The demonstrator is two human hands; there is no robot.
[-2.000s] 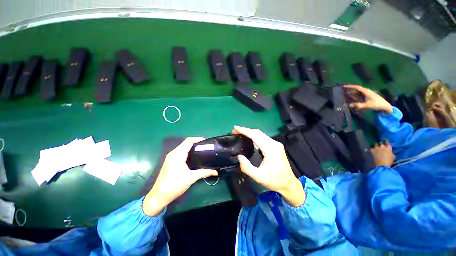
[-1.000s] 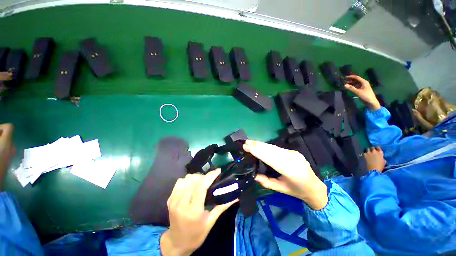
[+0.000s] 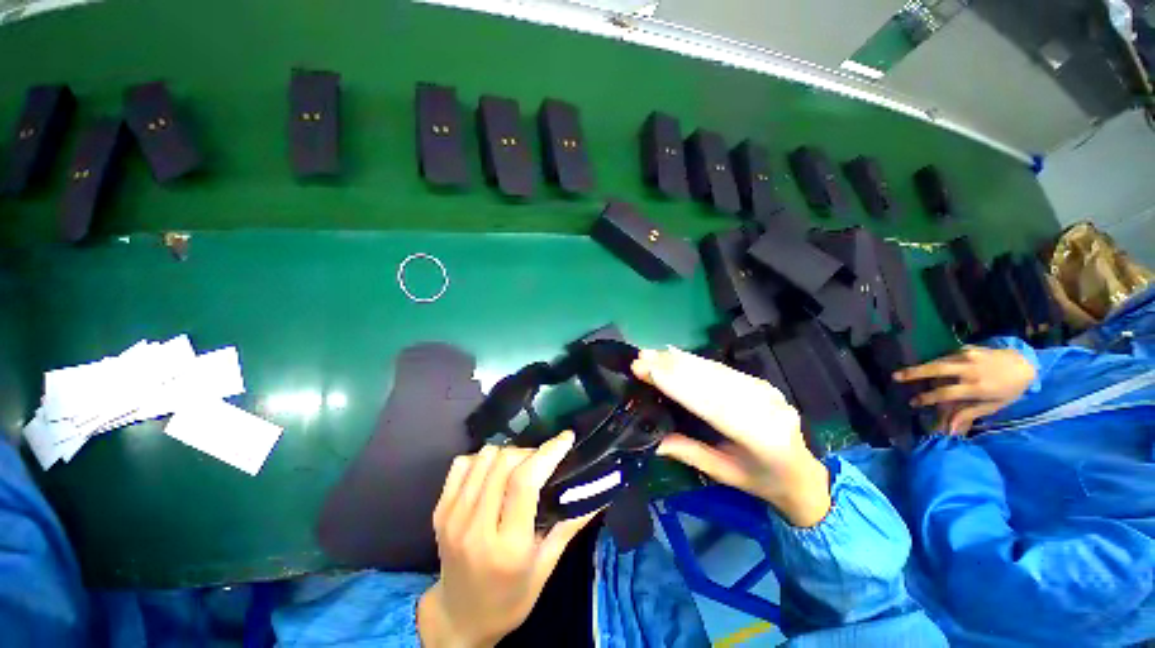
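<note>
My left hand (image 3: 500, 538) and my right hand (image 3: 741, 430) hold a glossy black strapped device (image 3: 595, 458) between them, low in the middle of the view. A white label-like strip shows on its lower face. Its dark strap (image 3: 513, 399) arches out toward the upper left. My left hand grips its left side and my right hand its right side. A flat black blank (image 3: 399, 468) with a rounded shape lies on the green bench just left of my left hand.
Black boxes (image 3: 504, 146) stand spaced along the green belt. A heap of black boxes (image 3: 804, 304) lies right of my hands, beside a neighbour's hand (image 3: 975, 382). White cards (image 3: 127, 392) lie at left. A pale ring (image 3: 422, 277) lies on the bench (image 3: 304, 291).
The device was held level, then turned so its strap shows and its body tilts. The belt boxes have shifted left. The right neighbour's raised hand has come down to the heap.
</note>
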